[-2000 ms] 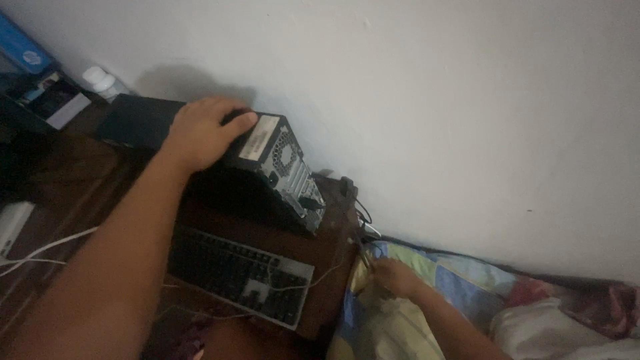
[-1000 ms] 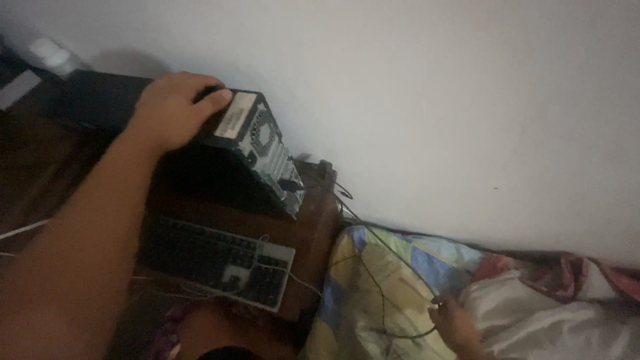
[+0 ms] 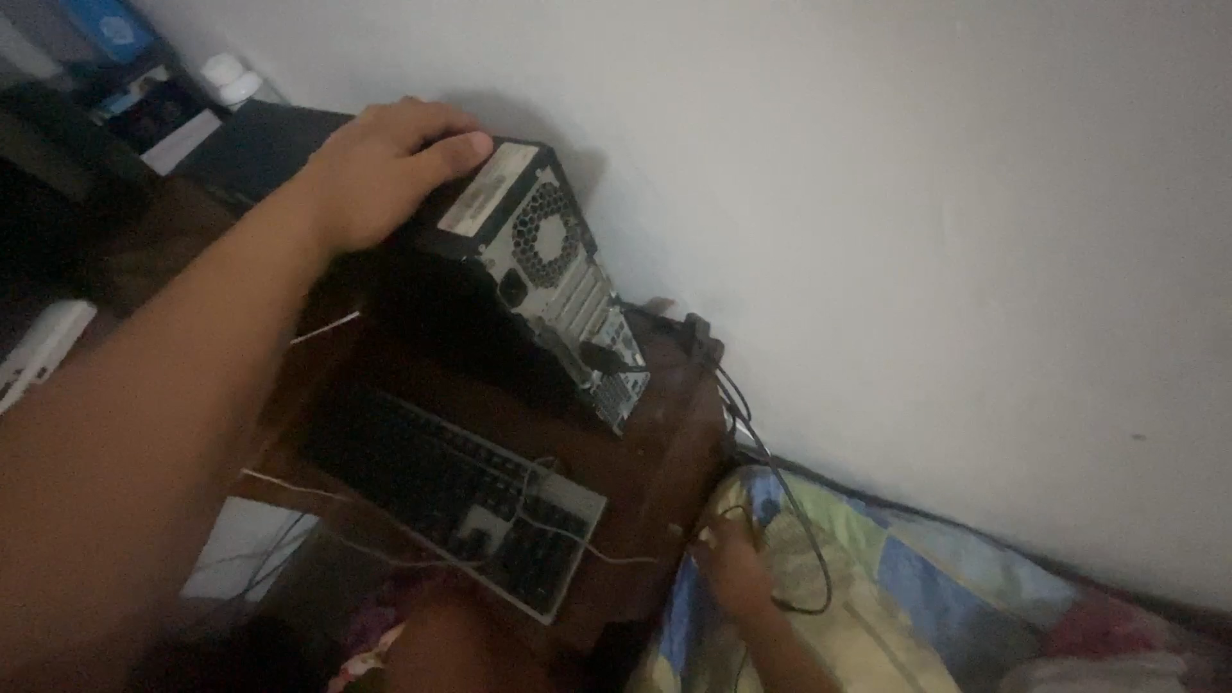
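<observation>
My left hand rests on top of a black desktop computer tower, its thumb beside a label. The tower's metal rear panel, with a round fan grille, faces right, and a dark plug sits in a port low on it. At the lower right, my right hand is over the patchwork bedding, near the table's edge. A black cable loops down from the table's corner and passes by that hand. Blur hides whether its fingers hold the cable.
A black keyboard with a thin pale cord across it lies on the dark wooden table. Behind the tower stands a white bottle. The wall runs close along the tower, and patchwork bedding adjoins the table on the right.
My right hand was farther right over the bedding beside the black cable one second ago; it is now nearer the table's edge. My left hand has stayed on the tower.
</observation>
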